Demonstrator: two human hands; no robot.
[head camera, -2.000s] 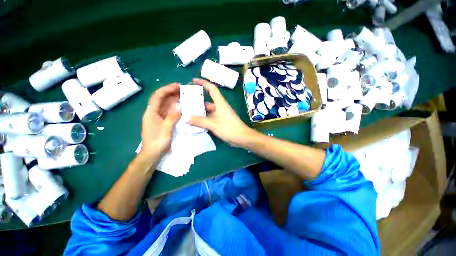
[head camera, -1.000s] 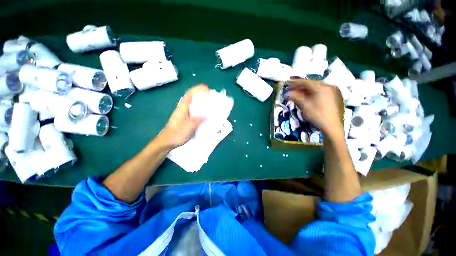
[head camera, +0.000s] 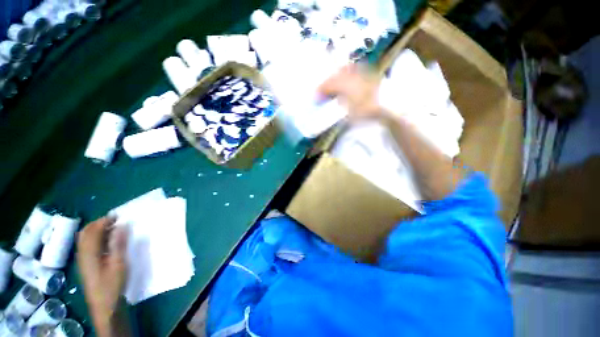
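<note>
My left hand (head camera: 103, 263) is blurred at the left edge of the loose white sheets (head camera: 156, 247) on the green bench; its fingers are bent, and I cannot tell whether it grips one. My right hand (head camera: 355, 91) is strongly blurred above the edge of the large carton (head camera: 358, 207). Its fingertips are at a blurred white piece (head camera: 306, 108) beside the pile of white units; I cannot tell if it is gripped. The small cardboard box (head camera: 247, 155) holds dark and white round discs (head camera: 227, 115).
White cylinder units (head camera: 105, 137) lie left of the small box, with more (head camera: 59, 241) beyond my left hand. A white pile (head camera: 329, 29) lies at the back. Soft white pieces (head camera: 421, 99) fill the carton. More units stand at the far upper left.
The view has turned right, towards the carton. My right hand has left the disc box and moved right. My left hand has lowered to the sheets' left edge, without the white piece it held up.
</note>
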